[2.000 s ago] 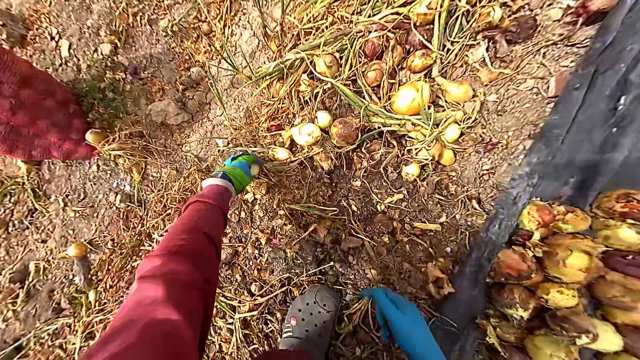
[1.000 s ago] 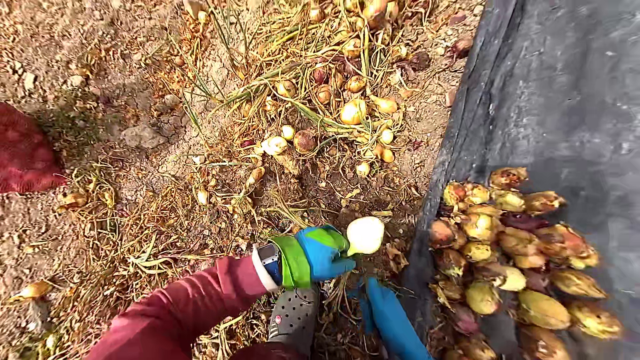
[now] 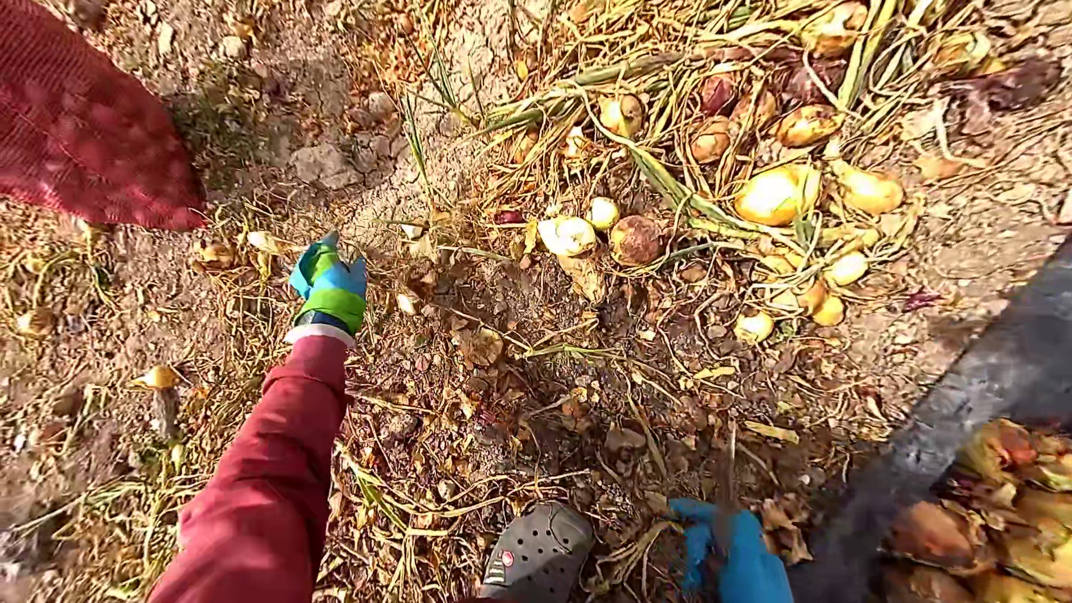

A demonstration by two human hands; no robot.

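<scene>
My left hand (image 3: 329, 280), in a blue glove with a green band at the wrist, reaches over the soil at left centre. Its fingers are apart and nothing shows in them; a small pale onion (image 3: 266, 243) lies just beyond the fingertips. Low in the view, my right hand (image 3: 729, 548), also blue-gloved, is closed around a thin, blade-like tool (image 3: 725, 477) that points up and is blurred. Pulled onions, among them a large yellow onion (image 3: 775, 195) and a red onion (image 3: 636, 240), lie with dry stalks at upper right.
A red mesh sack (image 3: 92, 126) lies at upper left. Black ground sheeting (image 3: 980, 394) runs along the lower right, with a heap of onions (image 3: 938, 536) on it. My grey clog (image 3: 540, 553) stands at bottom centre. A single onion (image 3: 157, 378) lies at far left.
A second ago my left hand held a pale onion beside my right hand; it has moved up and left, and the onion no longer shows in it. The view has shifted left.
</scene>
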